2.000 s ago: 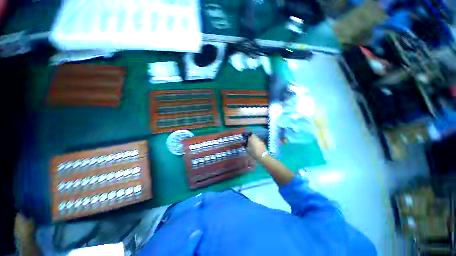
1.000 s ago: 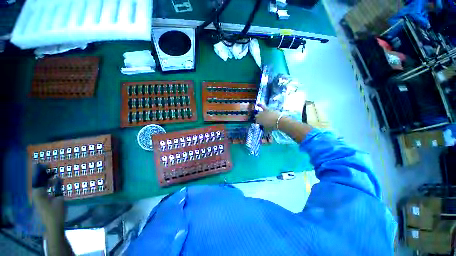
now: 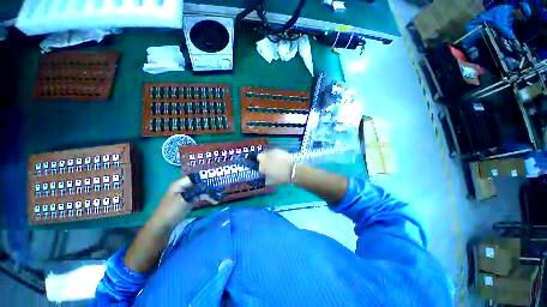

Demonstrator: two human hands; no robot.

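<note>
A reddish-brown fixture board (image 3: 193,150) lies on the green bench in front of me. White square components with thin legs stand in its back row; its lower rows are partly hidden. My left hand (image 3: 195,190), with black finger coverings, and my right hand (image 3: 273,166) hold a row of the same kind of components (image 3: 227,174) between them, over the middle of the board. A round pale dish (image 3: 179,150) of tiny pieces touches or nearly touches the board's back left corner.
A filled, thick fixture board (image 3: 78,195) lies at left. More brown boards (image 3: 187,109) (image 3: 276,111) (image 3: 75,75) lie behind. A white box with a black round face (image 3: 209,43) and a foam tray (image 3: 99,15) are at the back. Clear bags (image 3: 339,120) and a long strip (image 3: 312,114) lie at right.
My left hand has moved right from the left board to the middle board. My right hand has come left from the bags, and a row of components is now between both hands.
</note>
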